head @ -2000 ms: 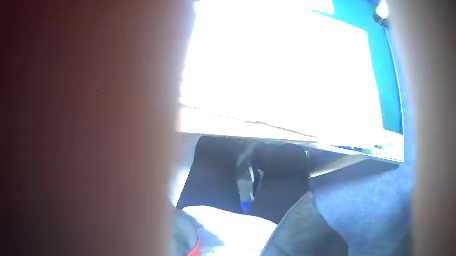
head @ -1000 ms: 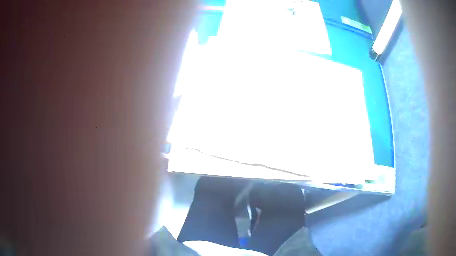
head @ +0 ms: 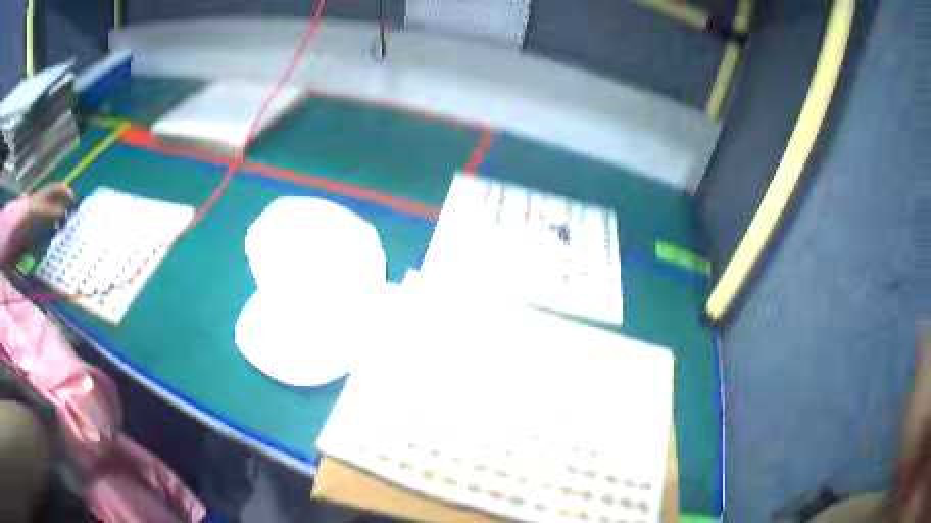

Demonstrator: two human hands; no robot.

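A large white foam tray point(head: 510, 398) lies nearest in front, overexposed, with rows of tan pockets along its front. Brown cardboard point(head: 408, 503) shows beneath it. A white cap point(head: 319, 245) lies at the tray's left. Behind it, a foam component tray point(head: 587, 260) holds rows of dark marks and a small dark cluster. A blurred brownish shape at the lower right edge may be my right hand point(head: 912, 439); its fingers cannot be made out. A blurred rounded shape at the lower left edge may be my left hand point(head: 22, 449). No held object is visible.
A neighbour in a pink sleeve point(head: 61, 378) has a hand at a white grid tray point(head: 117, 245). A red wire point(head: 219, 189) hangs across that side. A white slab point(head: 219, 114) and stacked trays point(head: 39, 128) stand behind. A yellow-edged partition point(head: 791, 174) rises at right.
The large dark blurs covering both sides have mostly cleared from the view. The camera view has shifted, bringing in the green bench, cap, trays and neighbour. The glare has lessened.
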